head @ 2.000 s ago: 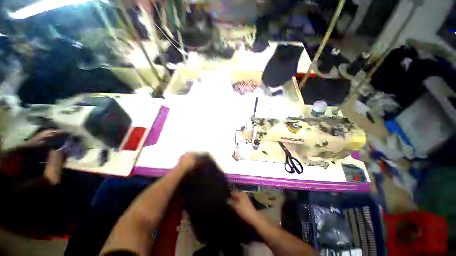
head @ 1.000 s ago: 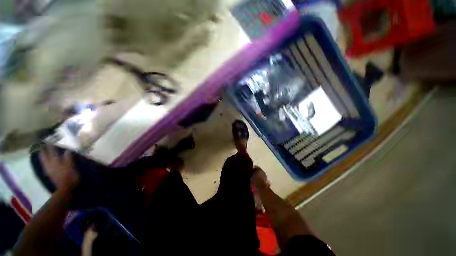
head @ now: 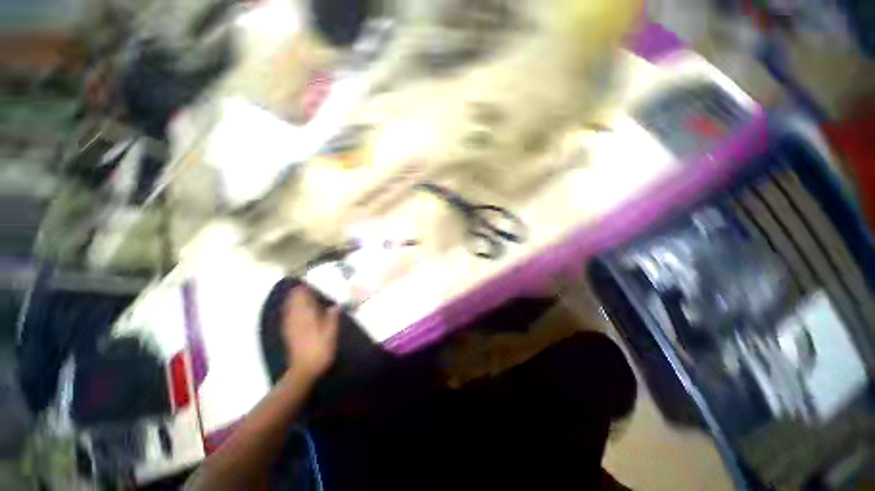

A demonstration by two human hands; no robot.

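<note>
My left hand lies on a black cut panel at the front edge of the white machine table, left of the blurred cream sewing machine. The hand's fingers look spread on top of the cloth. The panel hangs over the purple edge and merges with dark cloth or clothing below, so its end cannot be told. My right hand is not visible. Black-handled scissors lie on the table in front of the machine.
A blue crate with a clear bag and white card stands at the lower right, beside the purple table edge. A dark power switch box is at the table's right end. A neighbouring table with a red patch is at the left. The picture is blurred.
The view has swung back left and up, so the table and scissors show farther right. My left hand stays on the black panel. My right hand has gone out of sight.
</note>
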